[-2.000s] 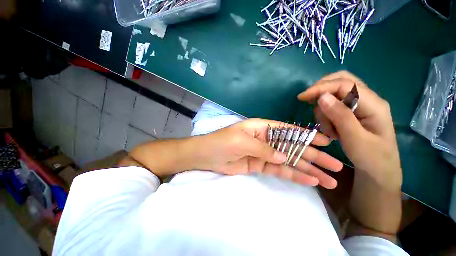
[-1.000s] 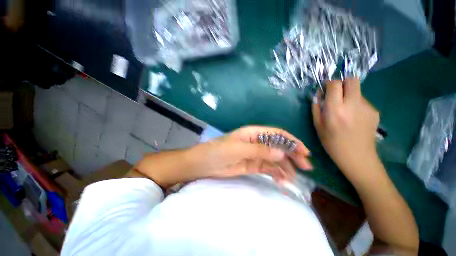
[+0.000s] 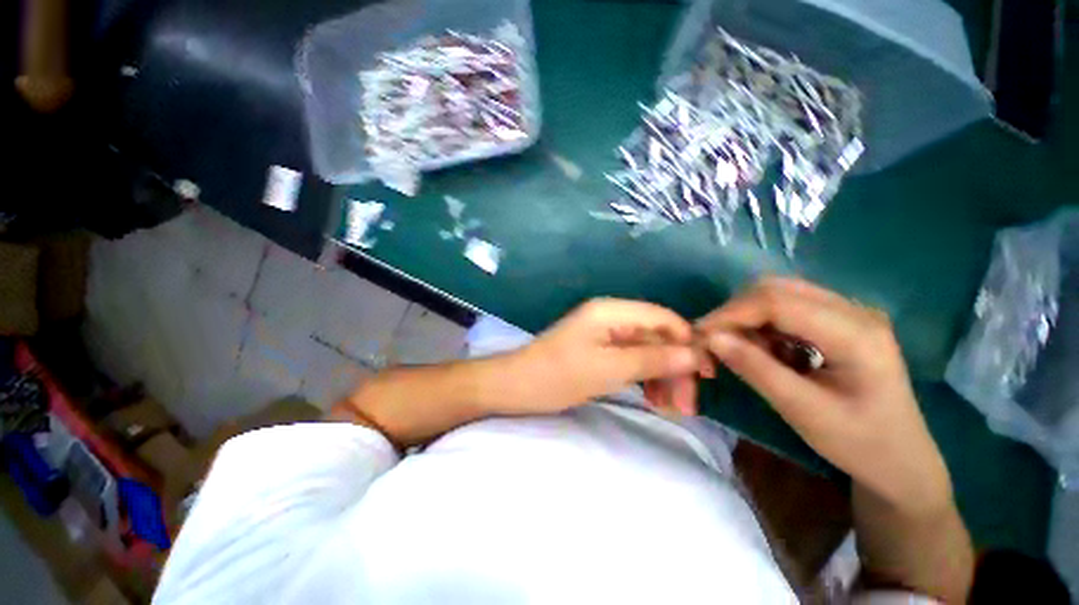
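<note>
My left hand (image 3: 598, 357) is curled in front of my body, palm side partly turned away. The fanned shafted metal parts seen in it earlier are now mostly hidden by its fingers. My right hand (image 3: 828, 355) meets it fingertip to fingertip; anything small pinched there is too blurred to tell. The end of a small dark and silver hand tool (image 3: 812, 356) sticks out from the curled fingers of my right hand. The loose pile of silver and purple parts (image 3: 722, 166) lies on the green mat beyond my hands.
A tipped clear tub (image 3: 917, 83) lies behind the pile. An upright clear tub of parts (image 3: 317, 106) stands at the left. More clear tubs (image 3: 988, 355) are at the right edge. Label scraps (image 3: 483, 254) and a printed label (image 3: 282, 188) lie near the bench edge.
My right hand has come back from the pile to my left fingertips. My left hand has closed over its fanned parts. The view has shifted, showing more of the tubs.
</note>
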